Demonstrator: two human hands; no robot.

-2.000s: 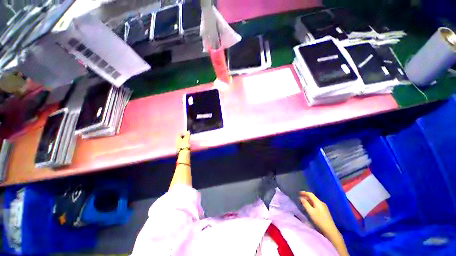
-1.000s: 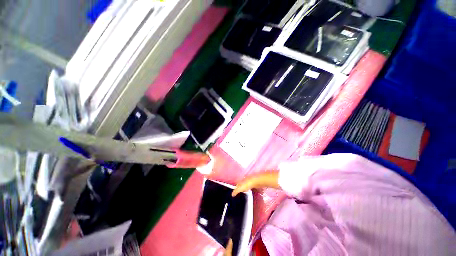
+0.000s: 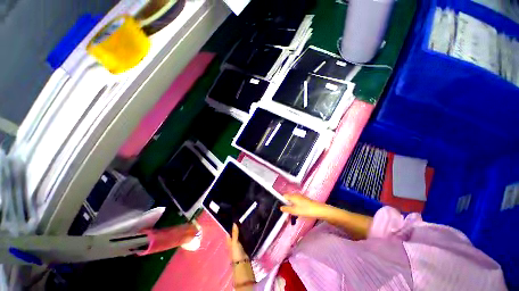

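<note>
A black tablet (image 3: 242, 199) with a white border lies between my hands, over part of the white paper form (image 3: 259, 170). It has a small white label near one corner and a white strip on its screen. My left hand (image 3: 237, 247), with a thin band at the wrist, holds its lower edge. My right hand (image 3: 301, 207) holds its right edge; the fingers on the underside are hidden. Just beyond it is a stack of tablets with white layers (image 3: 279, 139). I cannot tell whether the held tablet touches the bench.
More tablet stacks (image 3: 313, 91) stand behind, with a white-grey roll (image 3: 367, 28) at the bench end. Another tablet (image 3: 188, 176) lies left on the green mat. A pink-tipped arm (image 3: 168, 237) juts in at left. Blue bins (image 3: 455, 113) line the right.
The tablet has moved from the near bench towards the stack and now covers part of the paper form. My right hand has shifted to its right edge, and more of my left hand shows.
</note>
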